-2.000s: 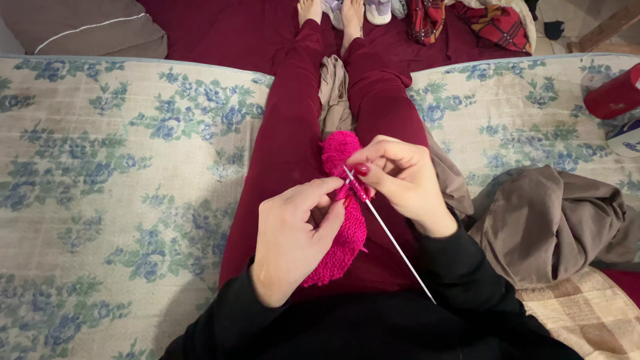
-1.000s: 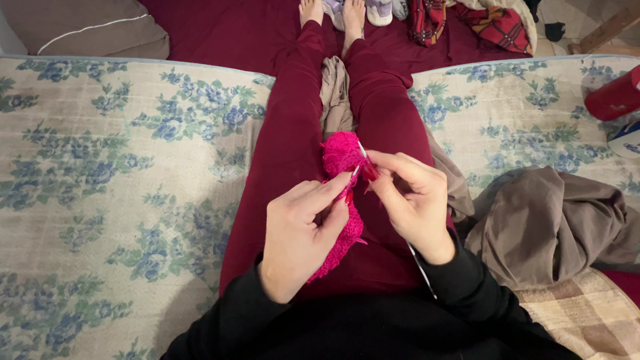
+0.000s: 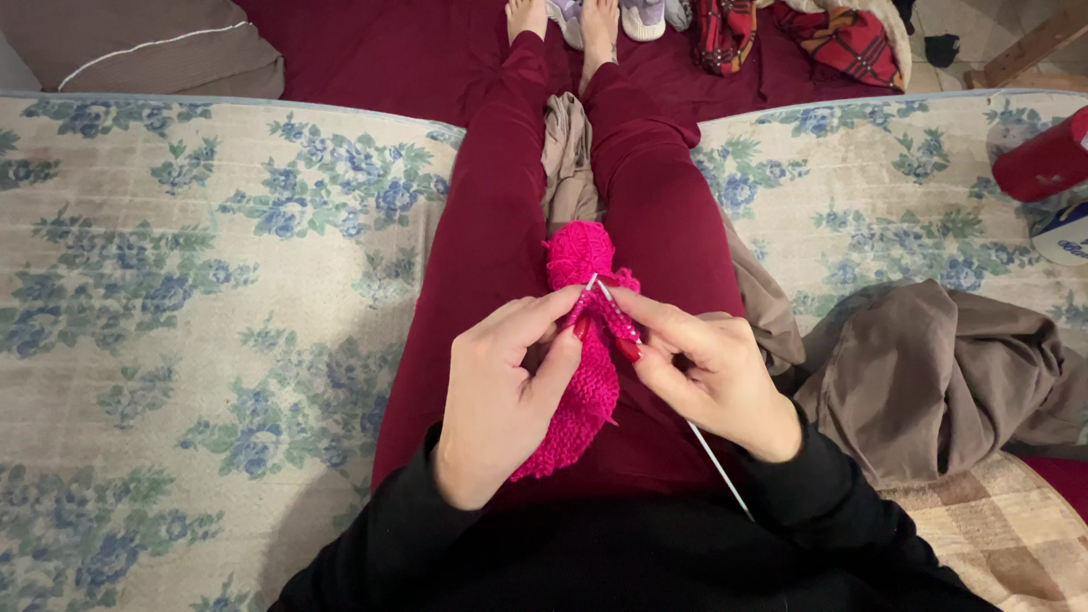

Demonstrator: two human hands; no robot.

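Observation:
My left hand (image 3: 506,387) pinches one knitting needle and the edge of a bright pink knitted piece (image 3: 582,408). In my right hand (image 3: 714,374) is the other knitting needle (image 3: 718,467), a pale one whose shaft runs down past the palm toward my sleeve. Both needle tips come close together between my fingertips, with pink stitches along them. Just beyond the tips, a ball of pink yarn (image 3: 580,248) rests between my thighs. The knitted piece hangs below my fingers onto my lap. Most of the left needle is hidden by my hand.
I sit with legs stretched out over a floral mattress (image 3: 212,280). At the right are crumpled brown fabric (image 3: 926,382), a checked blanket (image 3: 1003,527), a red cylindrical container (image 3: 1041,161) and a white-and-blue package (image 3: 1067,234). Shoes and plaid cloth (image 3: 841,42) lie near my feet.
My right hand has shifted slightly, and the needle tips, crossed two seconds ago and apart one second ago, are close together again. Both hands keep hold of the knitting.

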